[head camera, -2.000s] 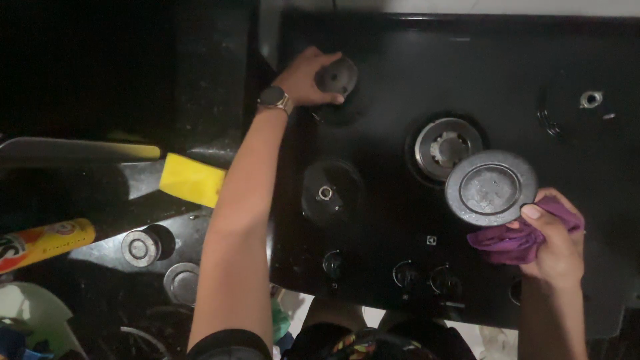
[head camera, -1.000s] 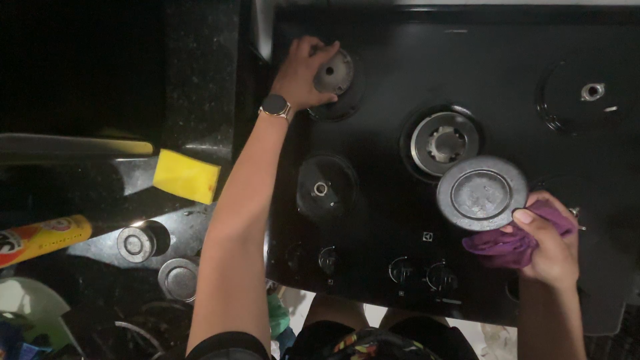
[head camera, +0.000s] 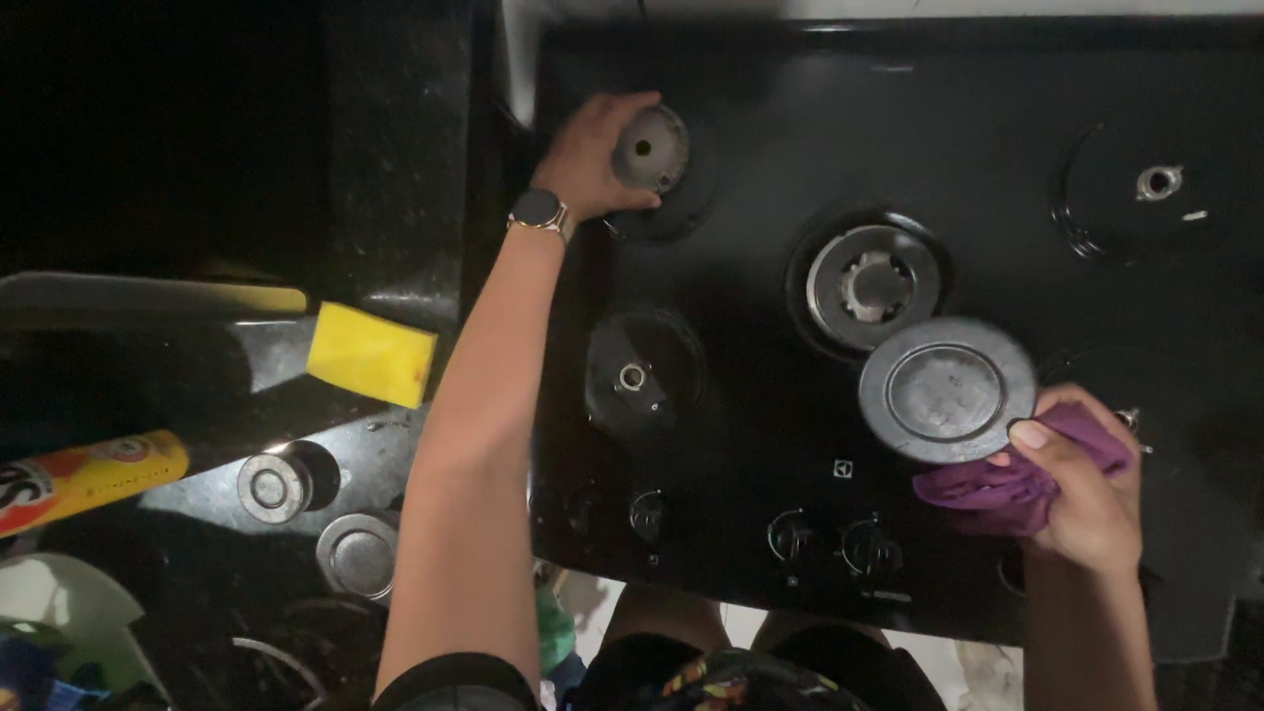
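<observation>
My left hand (head camera: 591, 163), with a watch on its wrist, grips a round grey metal burner head (head camera: 657, 150) by its edge over the back left burner of the black cooktop (head camera: 731, 395). In my right hand (head camera: 1081, 494) are a large round dark burner cap (head camera: 946, 390) and a purple cloth (head camera: 1007, 494). The cap is tilted, its flat face toward me, beside the central burner (head camera: 874, 286), whose ring sits in place. Bare burner seats show at the front left (head camera: 632, 377) and back right (head camera: 1158, 183). Another seat is partly hidden behind my right hand.
On the dark counter at left lie a yellow sponge (head camera: 371, 355), a small burner cap (head camera: 274, 488), another round cap (head camera: 357, 555), a yellow and red container (head camera: 94, 479) and a long yellow-tipped object (head camera: 158, 293). Control knobs (head camera: 790, 536) line the cooktop's front.
The burner head in my left hand has turned slightly, staying over the back left burner. My right hand keeps the large cap and the cloth in about the same place.
</observation>
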